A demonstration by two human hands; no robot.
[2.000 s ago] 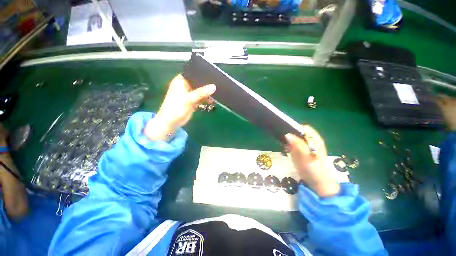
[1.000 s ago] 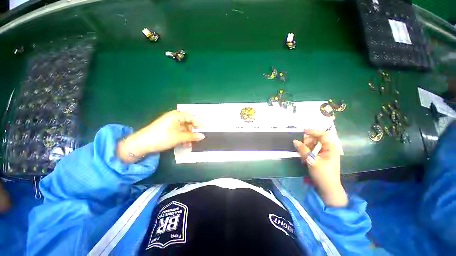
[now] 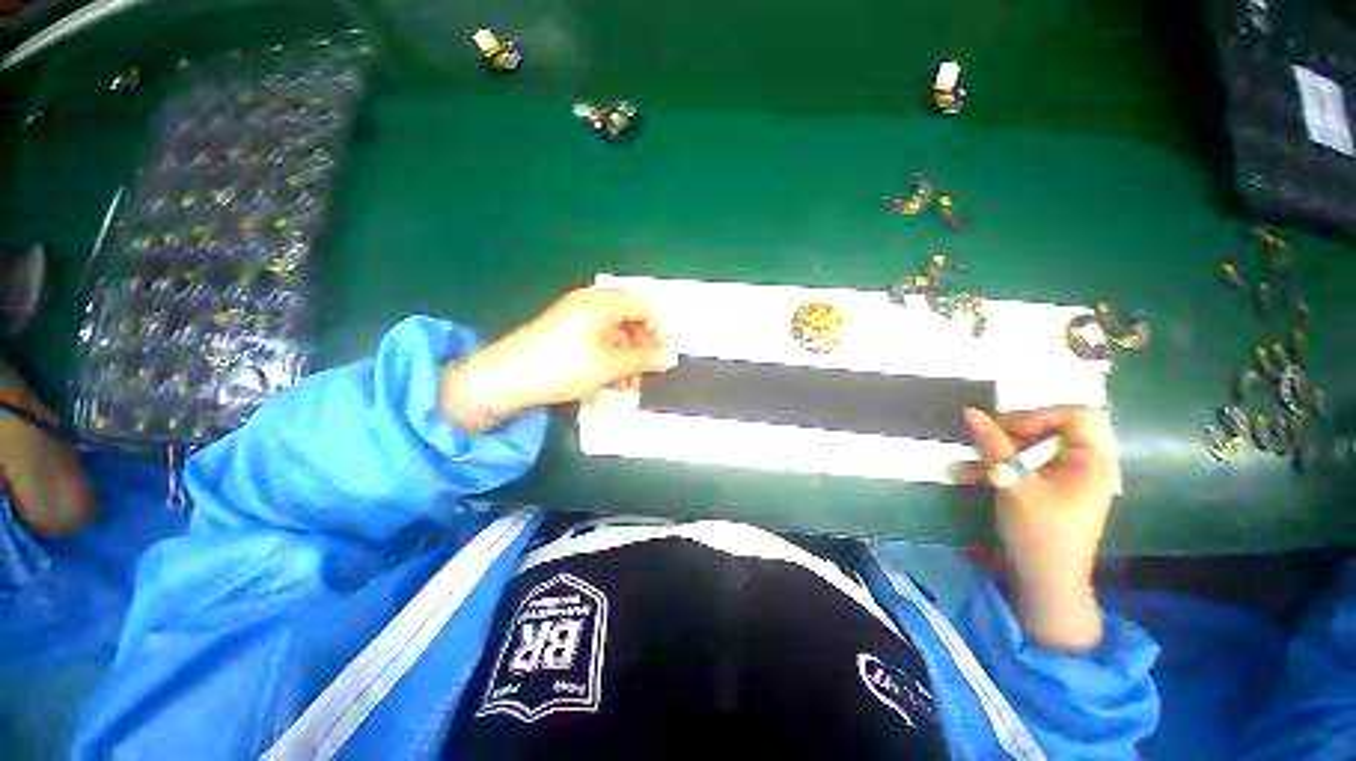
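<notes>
A long black strip with white borders lies flat on the white sheet. My left hand pinches the strip's left end between thumb and fingers. My right hand is at the strip's lower right corner, fingers bent, with a short whitish slim object across them; what it is cannot be told. A round cluster of small gold parts sits on the sheet above the strip. The row of black discs is hidden.
Small curved parts lie near the sheet and loose at right. Three modules lie farther back, one with a white tab. A clear blister tray is at left, black trays at upper right. Another person's arm shows at left.
The strip came down from the air above the bench and lies over the black discs. Since the middle frame, the view has shifted; the strip remains on the sheet between my hands.
</notes>
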